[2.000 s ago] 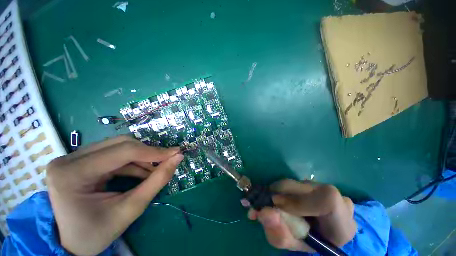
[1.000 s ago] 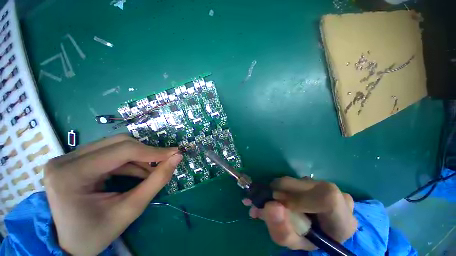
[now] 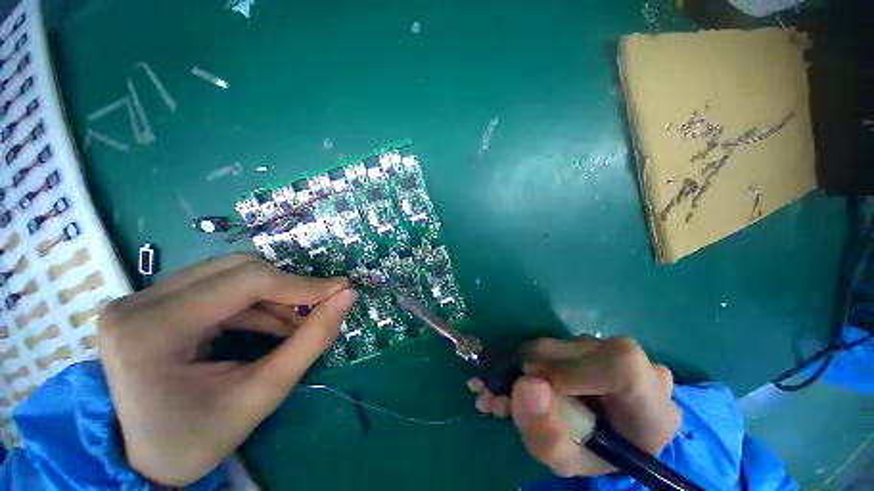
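Observation:
The green PCB panel (image 3: 383, 225) lies on the mat with rows of silver parts. My left hand (image 3: 225, 345) pinches something small and thin between thumb and forefinger at the panel's lower left part; the fingertips hide most of it. My right hand (image 3: 589, 408) holds the soldering iron (image 3: 503, 369) by its dark handle. The iron's metal tip points left onto the panel, just right of my left fingertips. A small dark component with a white top (image 3: 209, 225) sticks out past the panel's left edge on thin red and dark leads.
Solder wire (image 3: 402, 418) lies on the green mat below the panel. A small white-outlined component (image 3: 146, 260) lies left. The white component tray (image 3: 72, 163) curves along the left edge. A tan pad with dark scraps (image 3: 728, 96) is upper right. Clear strips (image 3: 139, 110) lie upper left.
The whole view has shifted slightly. The iron's tip stays over nearly the same part of the panel, and both hands keep their holds.

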